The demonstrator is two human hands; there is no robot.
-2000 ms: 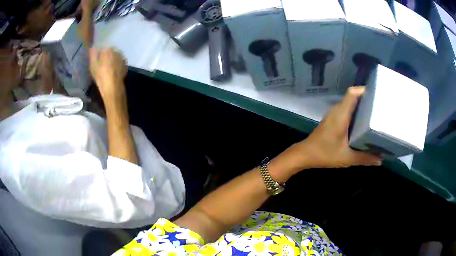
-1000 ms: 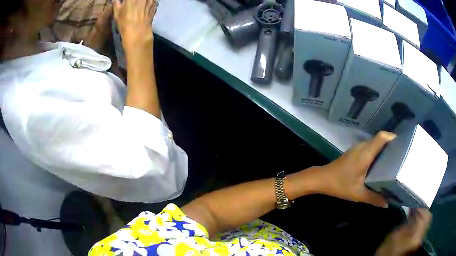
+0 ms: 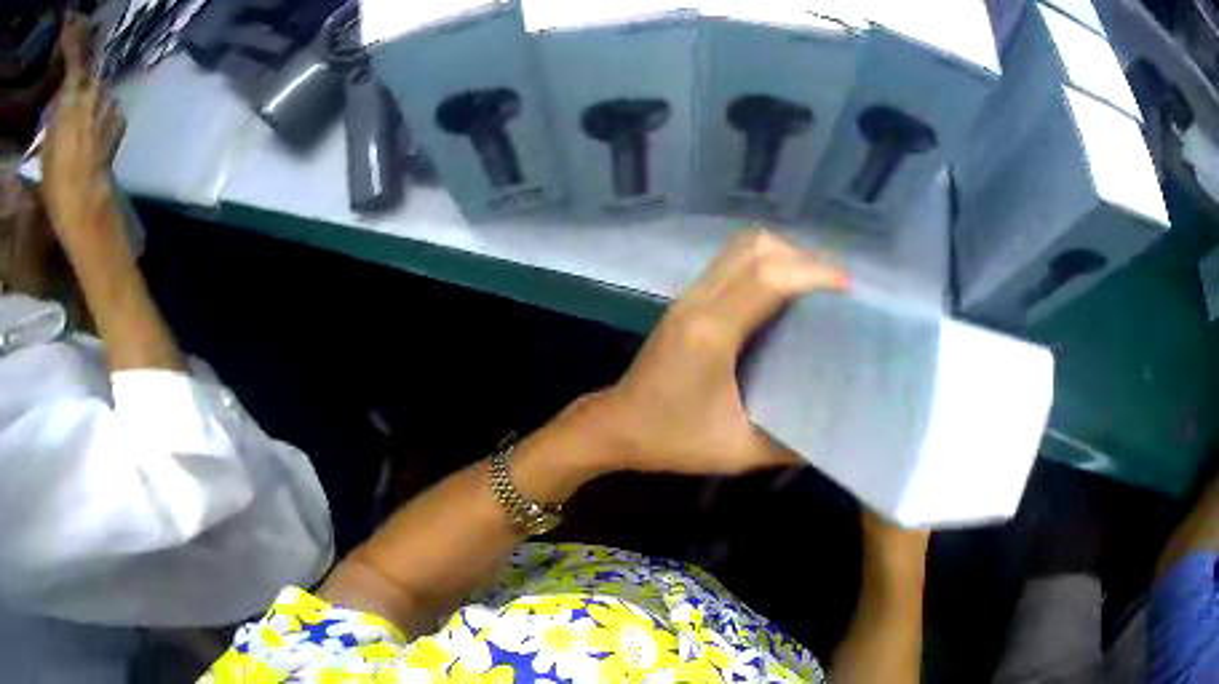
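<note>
My left hand (image 3: 702, 361), with a metal wristwatch, grips a pale grey-blue retail carton (image 3: 856, 388) by its lower part, above my lap at the bench edge. The carton is tilted with its white end pointing right. My right forearm (image 3: 889, 588) comes up from below. The hand is hidden behind the carton, so its fingers and any hold are not visible. A row of upright cartons (image 3: 628, 140), each with a dark fan printed on the front, stands just behind.
More cartons (image 3: 1056, 187) stand at the right on the green bench (image 3: 1136, 414). A white sheet (image 3: 281, 174) lies under the row. Dark grey handheld fans (image 3: 372, 140) lie left. A neighbour in a white shirt (image 3: 147, 468) sits left; a blue sleeve (image 3: 1187, 608) shows right.
The view has shifted right. The held carton has turned to show a plain side and its white end. My right hand, visible at the lower right before, has moved behind the carton.
</note>
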